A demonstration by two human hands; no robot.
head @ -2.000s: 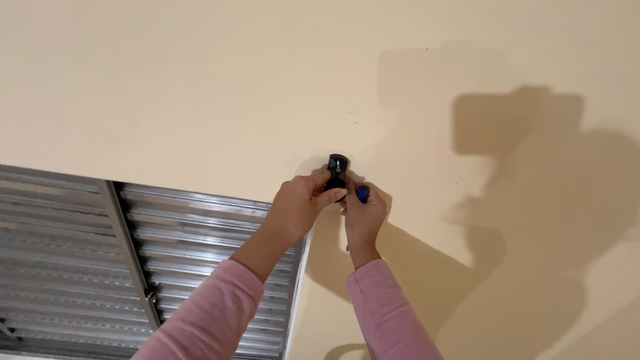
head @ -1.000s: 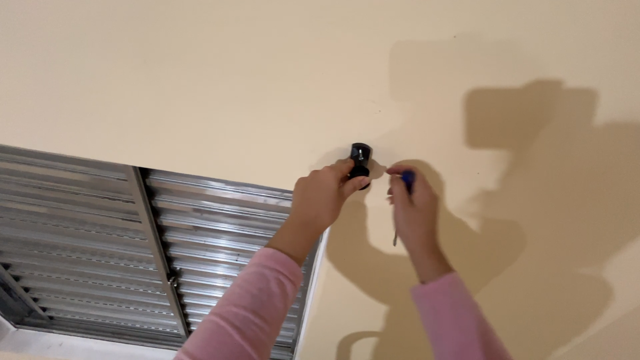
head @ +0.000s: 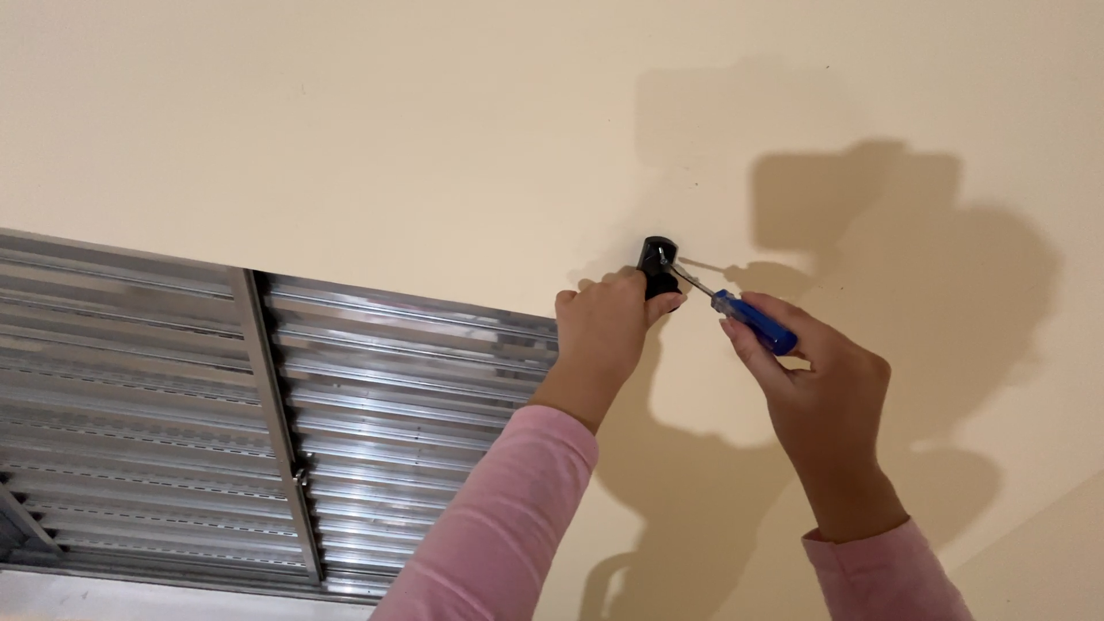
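Note:
Against the cream wall [head: 483,155], my left hand [head: 608,323] grips a small black bracket [head: 657,256] by its lower part, thumb below and fingers at its left side. A shiny metal screw [head: 662,255] shows in the bracket's upper part. My right hand [head: 815,379] holds a screwdriver [head: 755,323] by its blue handle between thumb and fingers. The screwdriver's thin shaft slants up and left, with its tip at the screw; whether it sits in the screw head cannot be told. The part of the bracket under my left fingers is hidden.
A metal louvred window [head: 388,414] with a vertical frame bar [head: 274,423] and a small latch [head: 300,474] is set in the wall at the lower left. Shadows of the arms and head fall on the wall at the right.
The screwdriver, earlier with its shaft pointing down in my right hand, now points up and left to the bracket. My left hand has stayed on the bracket. The view has shifted somewhat.

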